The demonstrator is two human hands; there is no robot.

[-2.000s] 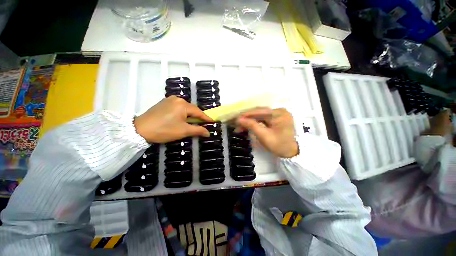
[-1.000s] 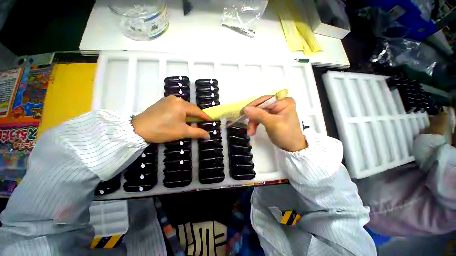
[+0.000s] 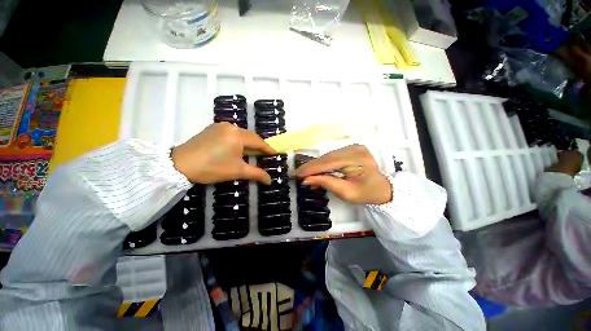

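Observation:
Glossy black elongated parts [image 3: 274, 202] lie stacked in columns in a white tray [image 3: 259, 72], many with a small white mark. My left hand [image 3: 223, 155] holds one end of a pale yellow strip [image 3: 314, 136] between thumb and forefinger, over the middle column. The strip stretches to the right above my right hand. My right hand [image 3: 350, 174] is closed around thin tweezers [image 3: 347, 171], mostly hidden by the fingers. Its fingertips are at the top of the right column, beside my left fingertips.
A clear round tub [image 3: 188, 26], a clear plastic bag [image 3: 317, 16] and spare yellow strips [image 3: 389, 39] are at the back. A yellow sheet [image 3: 91, 123] lies left. Another white tray [image 3: 479, 155] and a neighbour's hand [image 3: 567, 163] are at the right.
My right hand has lowered from the strip to the top of the right column, and the tweezers now lie flatter. My left hand has stayed nearly still. The neighbour's arm has moved slightly.

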